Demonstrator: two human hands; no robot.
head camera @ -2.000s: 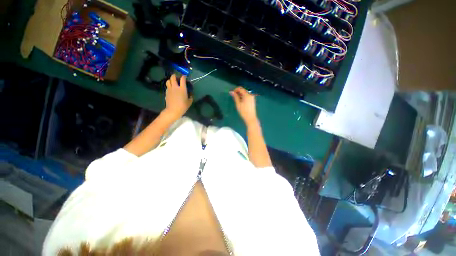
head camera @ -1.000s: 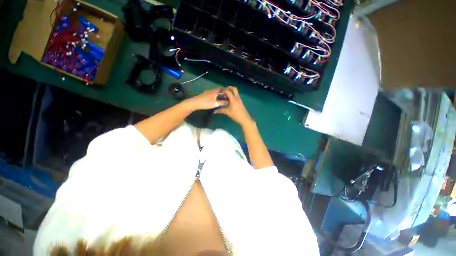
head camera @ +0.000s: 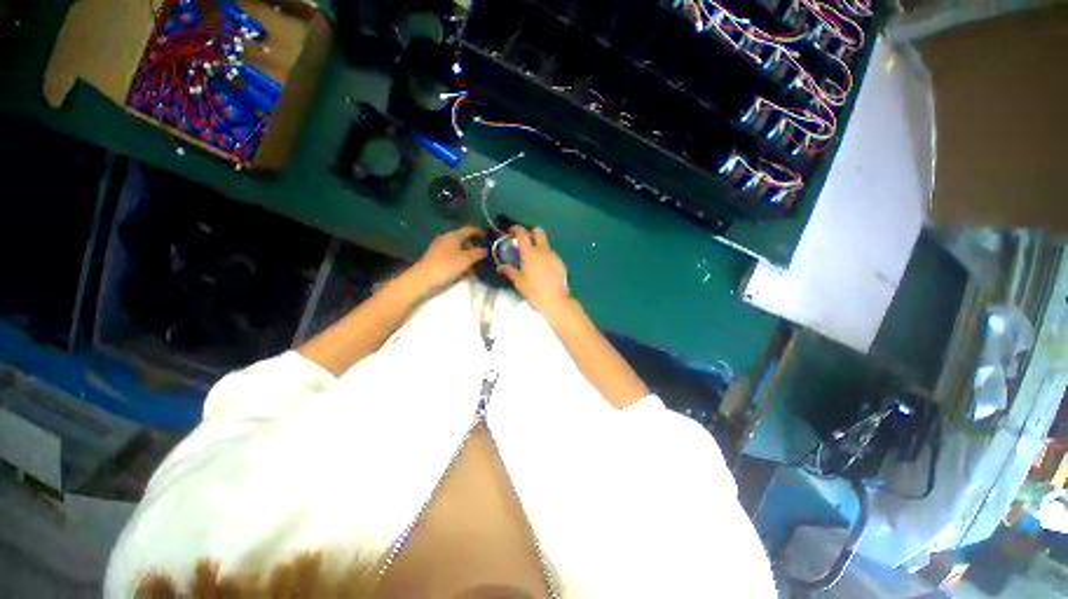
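A black plastic housing (head camera: 497, 267) with a round silvery component (head camera: 507, 250) at its centre is held close to my body at the bench's front edge. A thin lead runs up from it. My left hand (head camera: 454, 254) grips the housing's left side with the fingertips. My right hand (head camera: 539, 267) is on its right side, with fingers at the round component. A dark round wired component (head camera: 447, 195) lies on the green bench just beyond, its pale lead pointing right. My fingers partly hide the housing.
An open carton (head camera: 287, 117) of blue battery cells stands at the back left. Black housings (head camera: 375, 155) and a blue cell (head camera: 440, 147) lie beside it. A black compartment tray (head camera: 609, 129) with looped wires is at the back right, beside a white sheet (head camera: 861, 199).
Both hands first came together, then spread to either side of the housing. The round silvery component now shows in it. The dark round component was released onto the bench.
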